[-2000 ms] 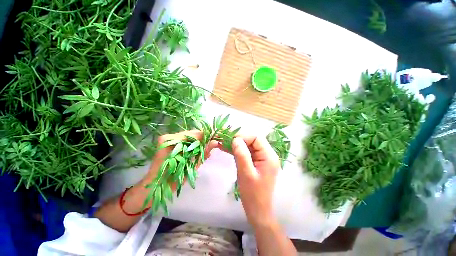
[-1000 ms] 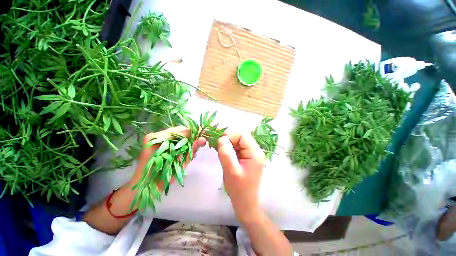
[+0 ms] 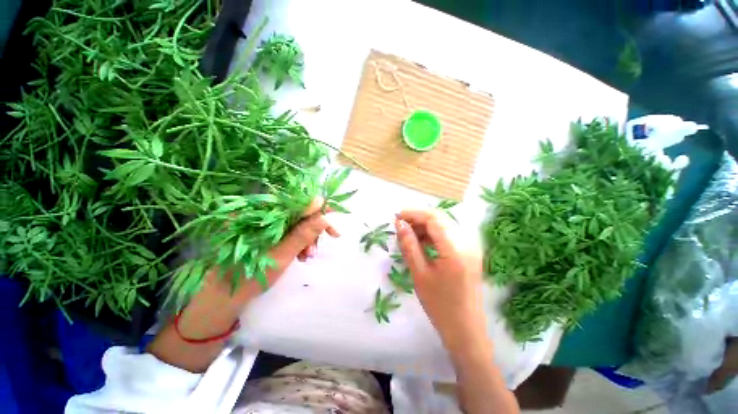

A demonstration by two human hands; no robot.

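Observation:
My left hand [image 3: 279, 259] is closed around a held bunch [image 3: 243, 222] of leafy green stems, left of centre; the leaves hide part of the hand. My right hand [image 3: 445, 271] is above the white sheet, apart from my left hand, with thumb and index tips close together; whether they pinch anything is too small to tell. A small leaf sprig [image 3: 376, 237] is just left of its fingertips. Another sprig [image 3: 383, 306] lies lower on the sheet, and more sprigs are partly hidden by my right hand. A green-filled cap [image 3: 422, 130] stands on a cardboard pad [image 3: 364, 133].
Stemmed branches [image 3: 97, 154] fill a black tray [image 3: 226, 36] at the left and spill onto the white sheet [image 3: 324, 323]. A dense leaf pile [image 3: 574, 226] is at the right, with a white glue bottle [image 3: 662, 131] behind it and a clear bag [image 3: 696, 275] beyond.
My hands have moved apart; the bunch in my left hand has shifted left toward the branches. Several sprigs on the sheet now show between the hands. The view has shifted slightly.

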